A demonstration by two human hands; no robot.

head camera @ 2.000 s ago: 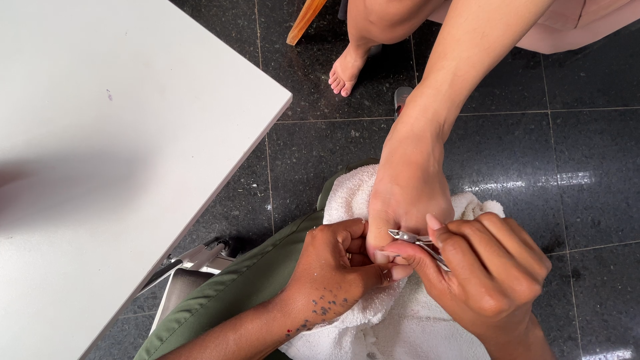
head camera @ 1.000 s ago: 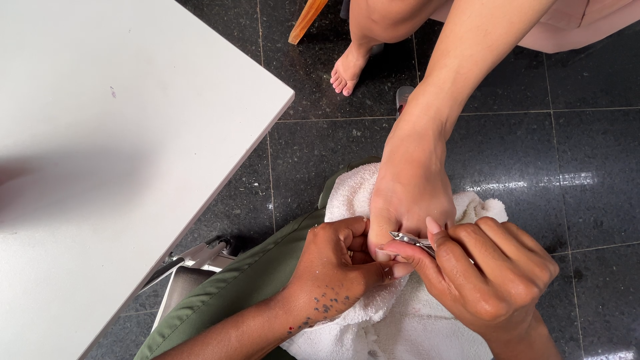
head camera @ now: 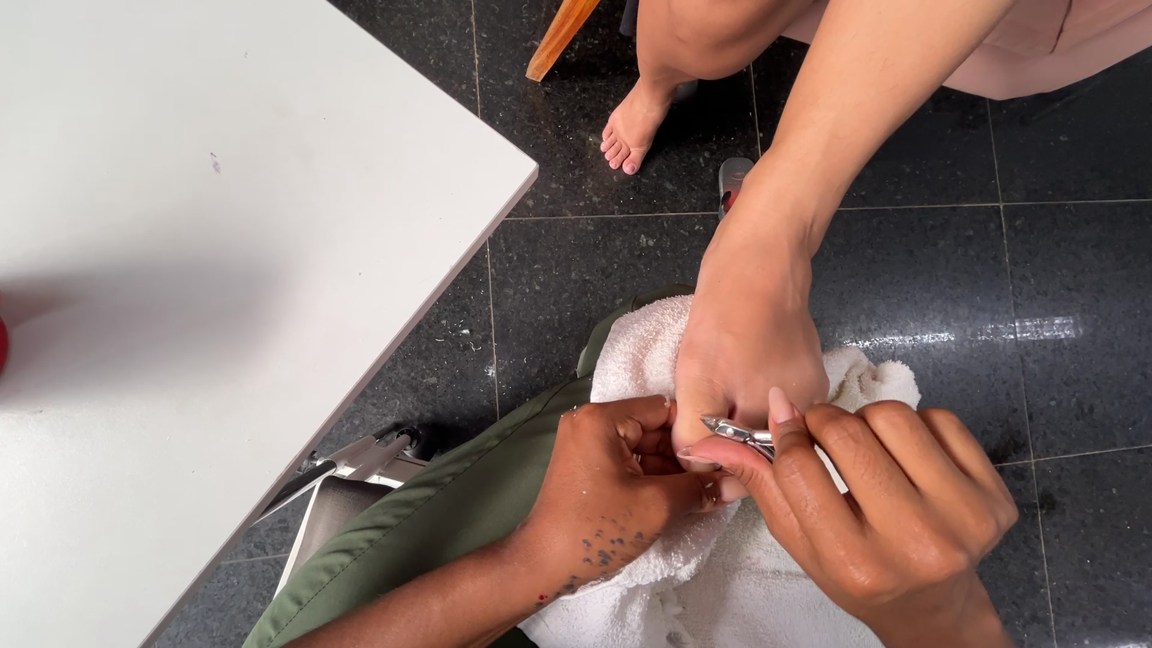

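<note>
Another person's foot point(head camera: 756, 333) rests on a white terry towel point(head camera: 639, 351) laid over my lap, toes toward me. My left hand point(head camera: 621, 486) grips the big toe from the left, fingers along its side and thumb near its tip. Metal cuticle nippers point(head camera: 738, 432) lie between the thumb and fingers of my right hand point(head camera: 873, 495), their jaws over the big toe, pointing left. My right thumb is close to the toe's tip. The toenail is mostly hidden by my fingers, and much of the nippers' handles is covered by my right hand.
A white table point(head camera: 270, 225) fills the left, with a red thing point(head camera: 3, 342) at its edge of view. The person's other foot point(head camera: 634, 126) stands on the dark tiled floor point(head camera: 594, 261) near a wooden leg point(head camera: 560, 36). A metal chair part point(head camera: 369, 459) shows beneath the table.
</note>
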